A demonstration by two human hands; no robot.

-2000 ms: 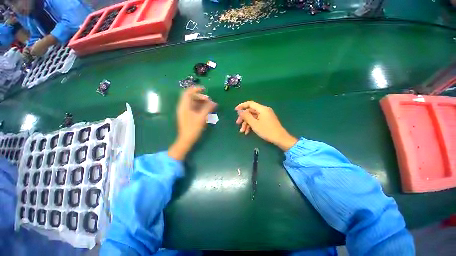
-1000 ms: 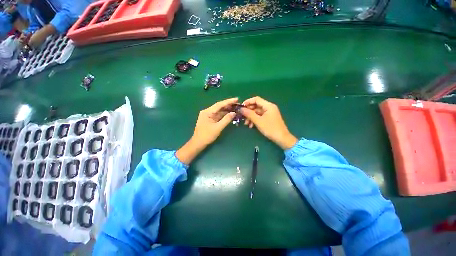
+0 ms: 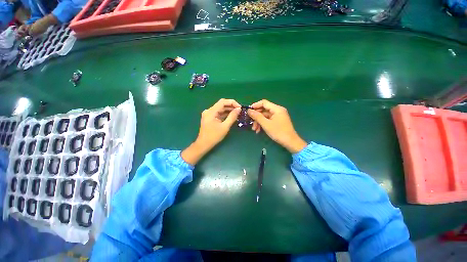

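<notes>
A small dark electronic module [image 3: 245,116] with purple and silvery glints is held between both hands above the green surface [image 3: 307,66]. My left hand [image 3: 217,124] grips its left side with thumb and fingers. My right hand [image 3: 272,122] grips its right side the same way. The fingertips cover the module's edges. A thin dark tweezers or pen-type tool [image 3: 261,175] with a pale tip lies on the surface below the hands.
Modules lie beyond at left [image 3: 199,80], [image 3: 154,78], [image 3: 76,77], with a dark piece [image 3: 169,64]. A white blister tray [image 3: 68,147] is at left, pink foam trays at right [image 3: 402,148] and far left [image 3: 123,26]. A tan parts pile [image 3: 256,9] and a person's sleeve [image 3: 65,10] show at the far side.
Since the first frame my hands have come together on a module, and the white pad no longer shows. The modules on the far green surface have moved left. Since one second ago the hands have barely moved.
</notes>
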